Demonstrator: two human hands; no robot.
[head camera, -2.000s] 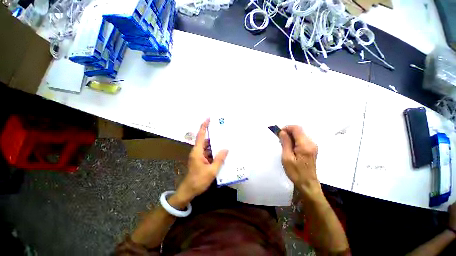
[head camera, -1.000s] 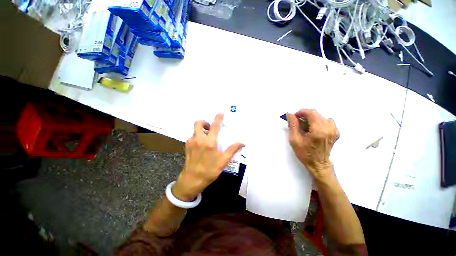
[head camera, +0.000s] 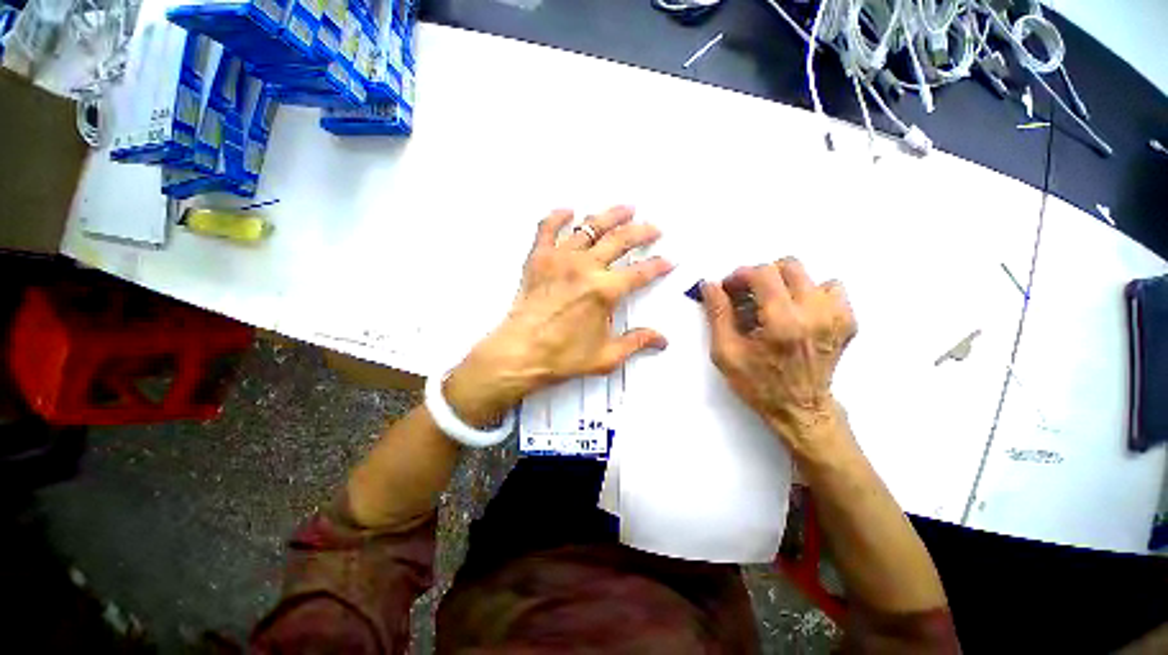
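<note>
A white-and-blue retail box lies flat at the table's front edge, partly under my left hand. My left hand is spread over the box's upper part, fingers apart. A white sheet lies right of the box and overhangs the table edge. My right hand rests at the sheet's upper right, thumb and fingers pinched on a small dark pointed blade or pick. Whether a sticker is at the fingertips cannot be seen.
Blue-edged boxes are piled at the left, with a yellow item and flat white pad beside them. White cables lie on the dark strip behind. A phone is at the right edge. A red stool stands lower left.
My left hand has moved up and spread flat over the box, with its printed end now showing. My right hand has shifted slightly left with the dark piece.
</note>
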